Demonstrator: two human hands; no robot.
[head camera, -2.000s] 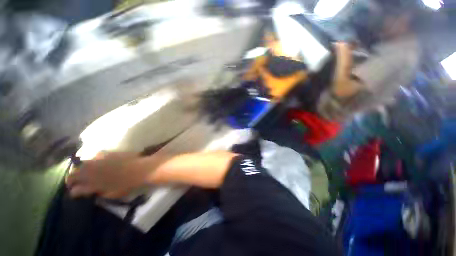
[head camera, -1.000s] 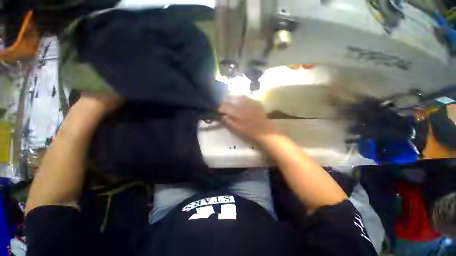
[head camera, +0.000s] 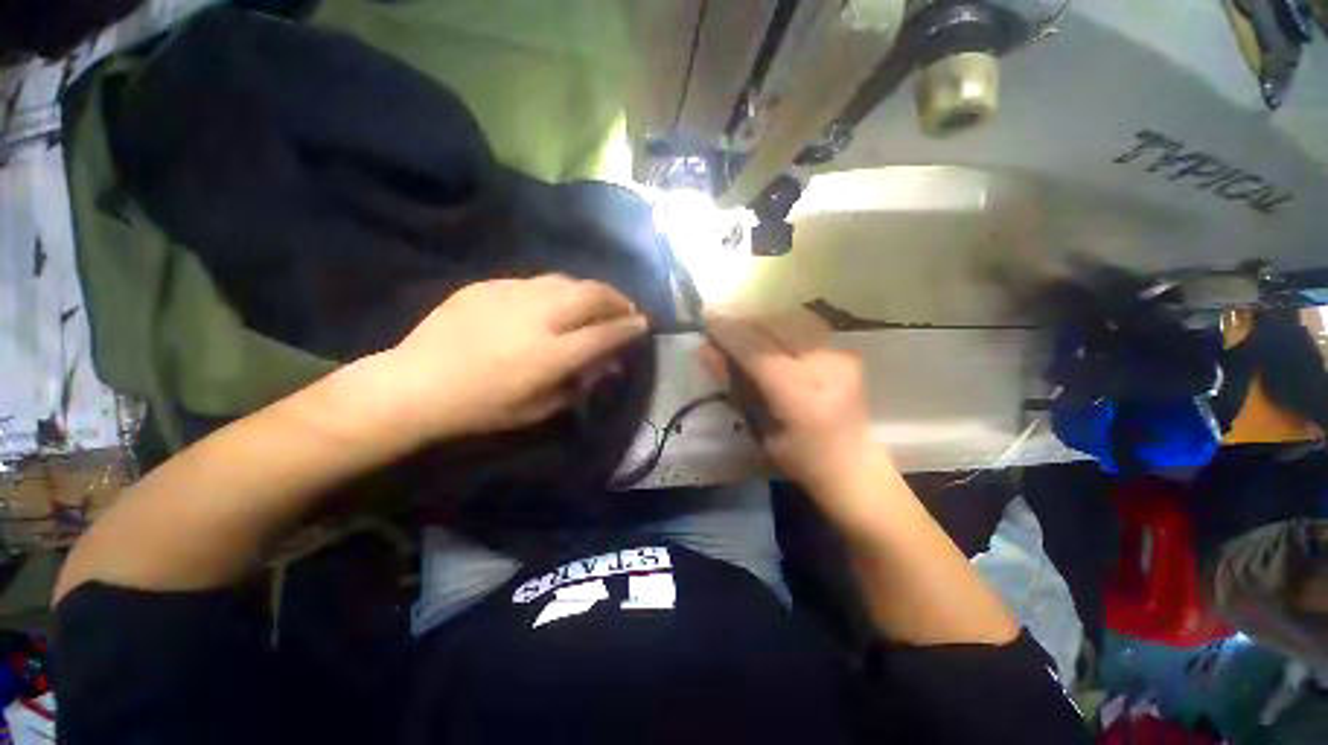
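Black fabric (head camera: 306, 175) lies over an olive-green fabric piece (head camera: 546, 88) on the left of the machine bed, its edge under the bright lamp at the needle area. The off-white sewing machine head (head camera: 1078, 131) is marked "TYPICAL". My left hand (head camera: 532, 349) pinches the black fabric near its right edge, fingertips bent. My right hand (head camera: 787, 381) is just right of it, its fingertips on a thin dark strip (head camera: 682, 284) that runs up toward the needle. The presser foot is hidden by glare.
Dark scraps and a bright blue item (head camera: 1151, 429) are at the right end of the table, with an orange item (head camera: 1274, 386) beyond. A red stool (head camera: 1165, 568) and part of a person's head (head camera: 1274, 590) are at the lower right.
The fabric is spread wider, with more green showing. My left hand has moved right, close to the needle area. My right hand has shifted slightly right and down, with the thin strip now visible.
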